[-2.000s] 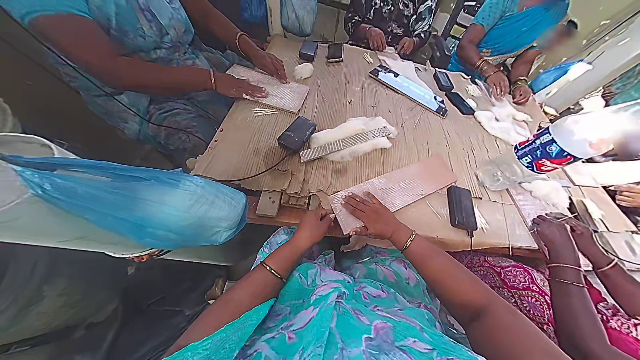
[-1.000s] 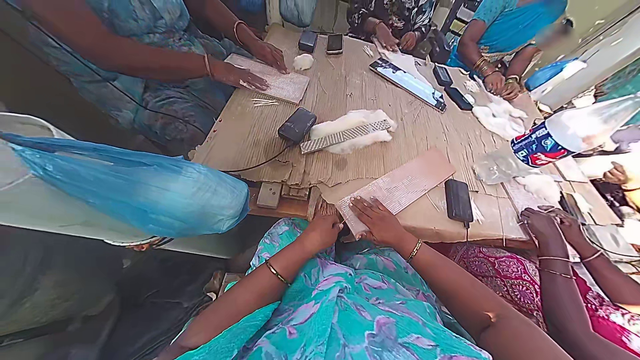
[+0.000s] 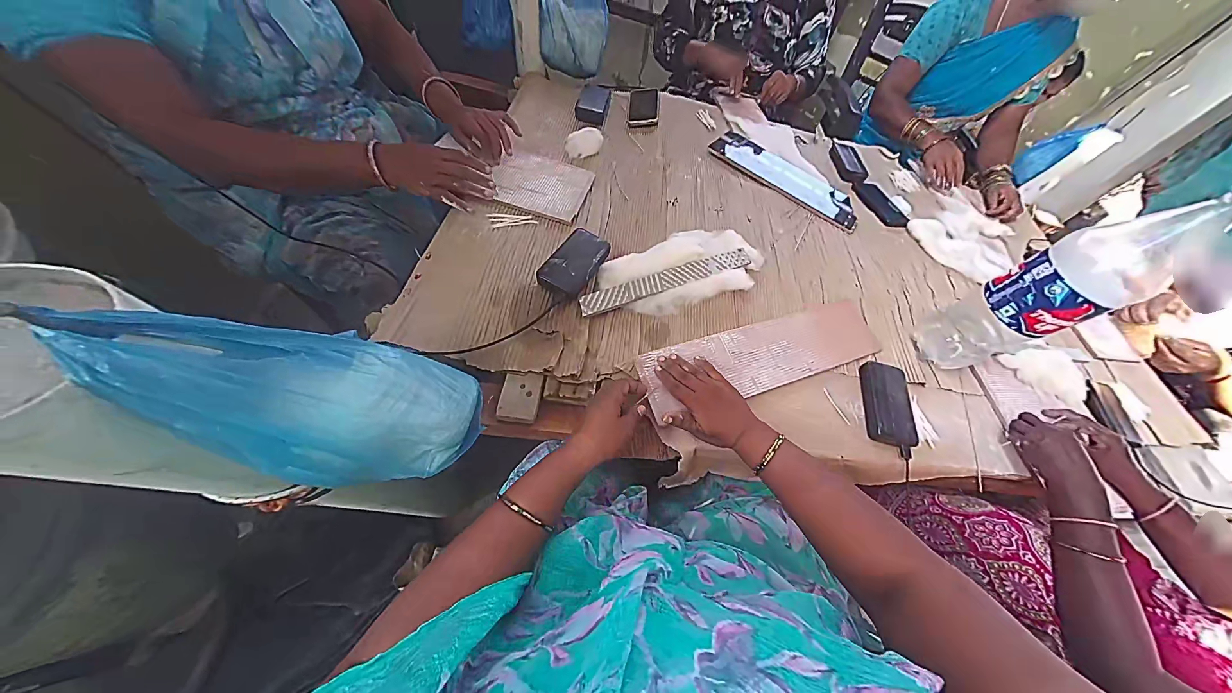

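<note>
A long, flat pinkish board with a ribbed surface (image 3: 780, 358) lies at an angle on the table's near edge. My right hand (image 3: 707, 402) rests on its left end with the fingers spread and the palm down. My left hand (image 3: 613, 419) is beside that end, fingers curled; whether it pinches something small is not clear. Beyond the board, a patterned metal strip (image 3: 664, 281) lies on a wad of white cotton (image 3: 707, 246). A black box with a cable (image 3: 574, 262) stands left of the cotton. Thin white sticks (image 3: 924, 422) lie beside another black device (image 3: 887, 406).
Brown corrugated sheet with torn edges covers the table (image 3: 645, 192). A blue plastic bag (image 3: 260, 395) hangs over a white bucket (image 3: 58, 289) at left. A plastic bottle (image 3: 1049, 289) lies at right. Co-workers' hands (image 3: 438, 159) are around the table, over boards and cotton.
My right hand stays on the board's left end, and my left hand stays beside it with small shifts. At the far side, a co-worker's hand has lifted a little.
</note>
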